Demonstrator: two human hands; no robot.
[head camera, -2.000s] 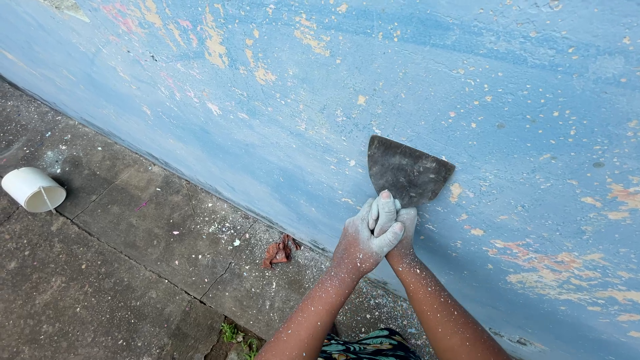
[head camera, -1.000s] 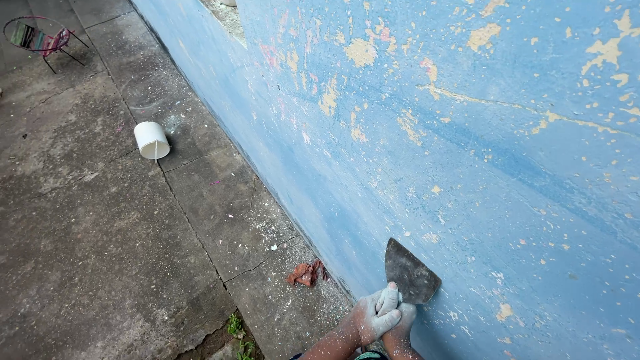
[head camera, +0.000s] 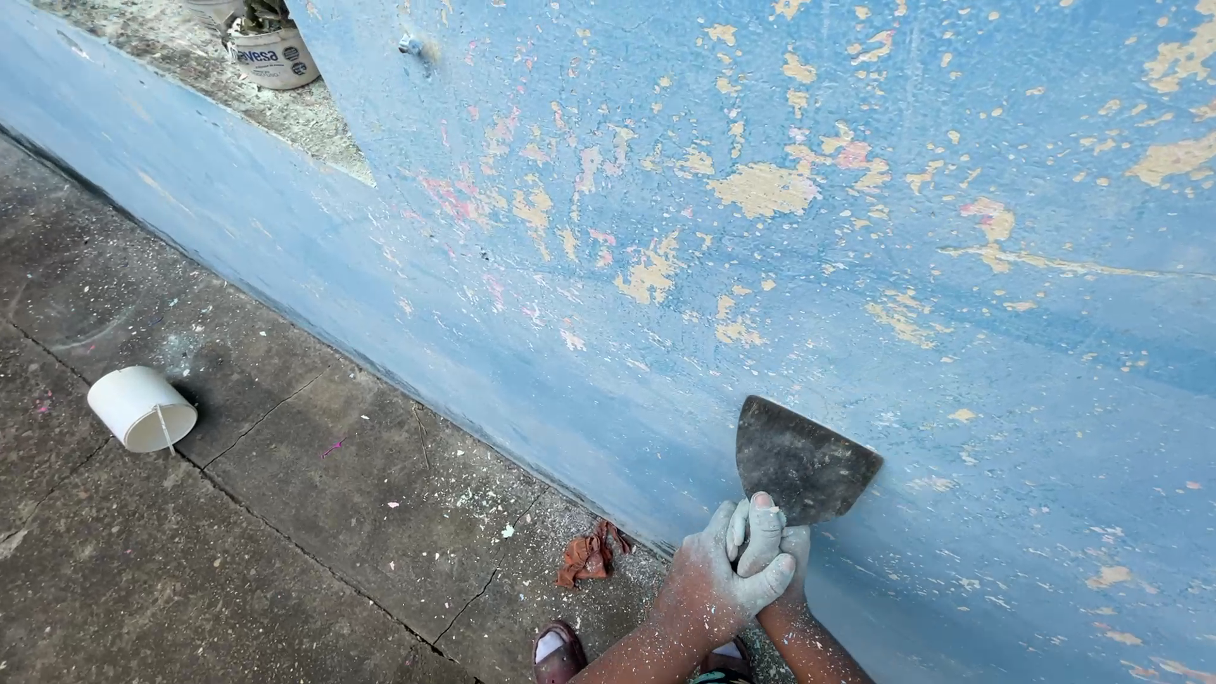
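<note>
Both my hands, coated in pale dust, are clasped around the handle of a wide metal scraper (head camera: 806, 460). My left hand (head camera: 722, 575) lies on the near side with its fingers wrapped over; my right hand (head camera: 796, 560) is partly hidden behind it. The fingers cover the handle. The dark, dusty blade rests against or very close to a blue painted wall (head camera: 589, 380), its edge pointing up and right. Patches of cream and pink show where the wall's paint is gone.
A white bucket (head camera: 133, 404) lies tipped on the cracked concrete floor (head camera: 237, 570). A reddish-brown rag (head camera: 587, 559) and paint flakes lie by the wall's foot, near my sandaled foot (head camera: 559, 655). A plant pot (head camera: 274, 59) stands on a ledge, and a metal fitting (head camera: 410, 45) juts from the wall.
The view has swung between frames. Both hands stay clasped on the scraper at the blue wall throughout. The bucket and rag lie on the floor in all frames.
</note>
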